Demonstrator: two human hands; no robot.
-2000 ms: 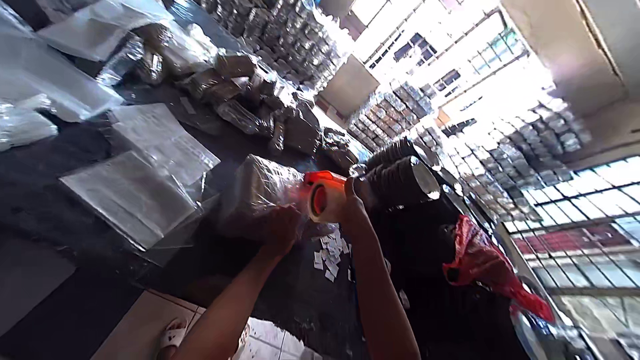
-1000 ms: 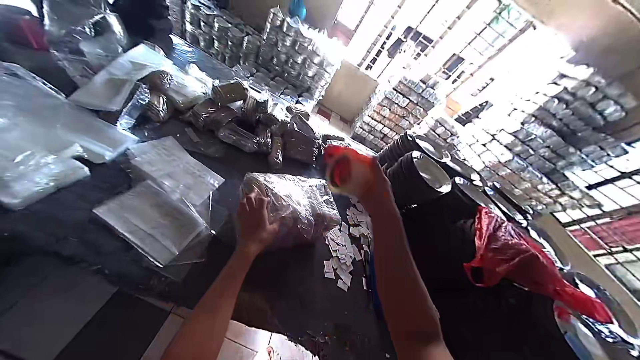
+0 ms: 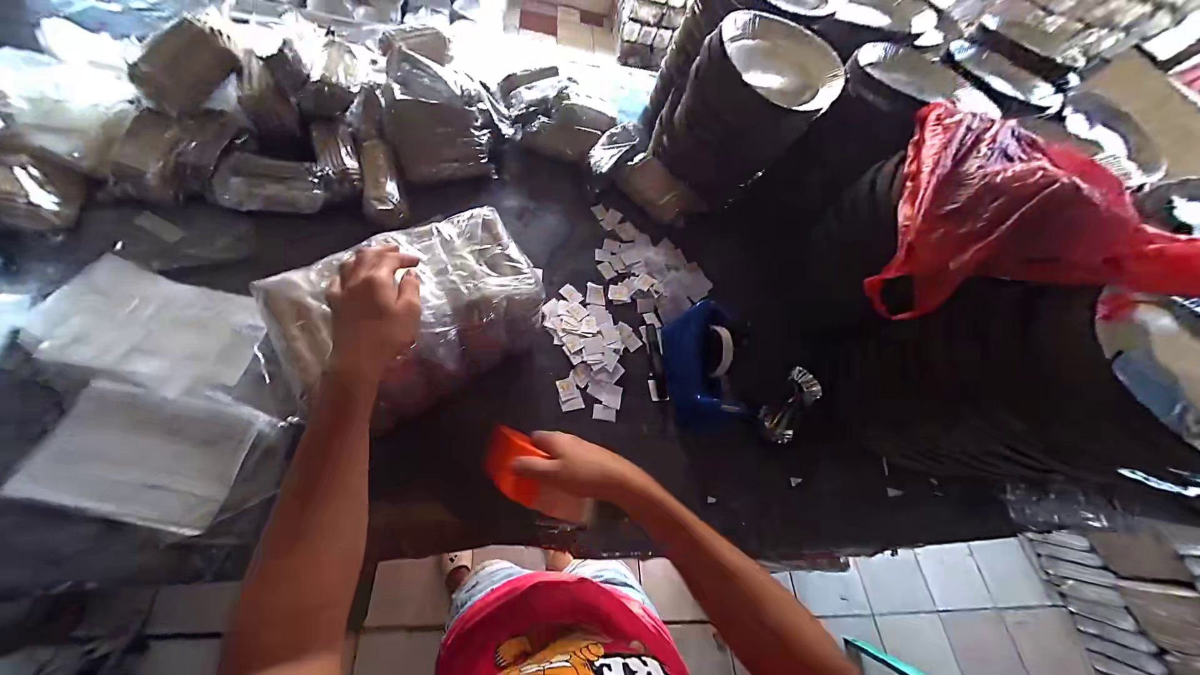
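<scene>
My left hand (image 3: 375,305) rests on top of a plastic-wrapped package (image 3: 469,272), which lies on the dark table. My right hand (image 3: 572,469) grips an orange tape dispenser (image 3: 511,464) near the table's front edge, below and to the right of the package and apart from it. Small white paper squares (image 3: 591,328) are scattered to the right of the package. Beside them stands a blue tape dispenser (image 3: 692,361) with a dark, pen-like object (image 3: 654,361) along its left side.
Flat clear plastic bags (image 3: 141,450) lie at the left. Plastic-wrapped bundles (image 3: 431,122) line the back. Stacks of round dark containers (image 3: 741,103) stand at the back right, with a red plastic bag (image 3: 1022,206) over some. Crumpled foil (image 3: 790,408) lies near the blue dispenser.
The right hand has moved away from the package with the orange dispenser, now lower and nearer the front edge. The left hand stays on the package. The view has tilted sharply down.
</scene>
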